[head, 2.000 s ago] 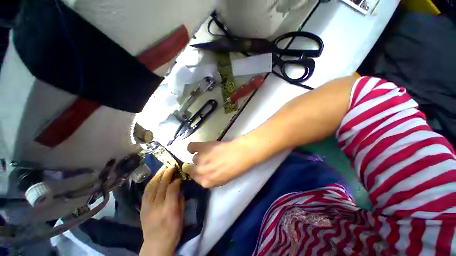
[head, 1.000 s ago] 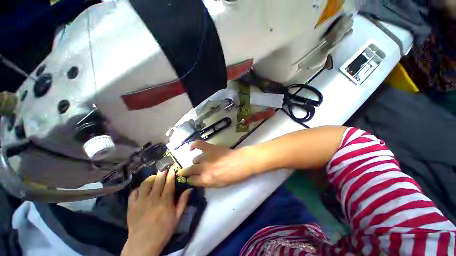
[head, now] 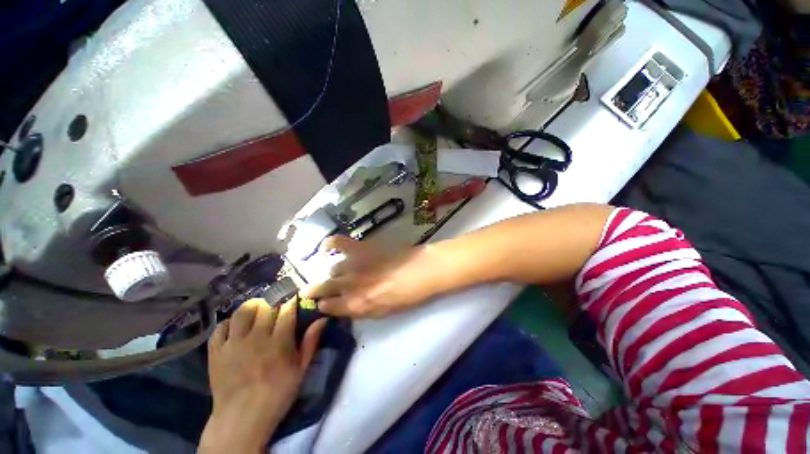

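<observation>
Dark garment cloth [head: 330,365] lies under the needle area, with paler cloth [head: 67,415] at its lower left. A short bit of yellow-patterned tape [head: 308,303] shows between my hands beside the presser foot [head: 282,290]. My left hand [head: 253,362] lies palm down on the dark cloth, thumb spread, fingertips against the foot area. My right hand [head: 369,279] is just right of the foot, fingers curled at the tape and cloth edge. My right fingertips are partly hidden, and the needle point cannot be made out.
The white machine head [head: 240,97] with a black band [head: 306,80] fills the upper left. Snips [head: 377,219], a yellow-green strip [head: 425,182], a red-handled tool [head: 457,192] and black-handled shears [head: 536,164] lie on the bed. A bobbin-like tray [head: 642,89] and yellow edge [head: 710,115] are beyond.
The camera view has swung, showing more of the machine head. My left hand has shifted slightly left, and less patterned tape shows between my hands. My right hand stays beside the foot.
</observation>
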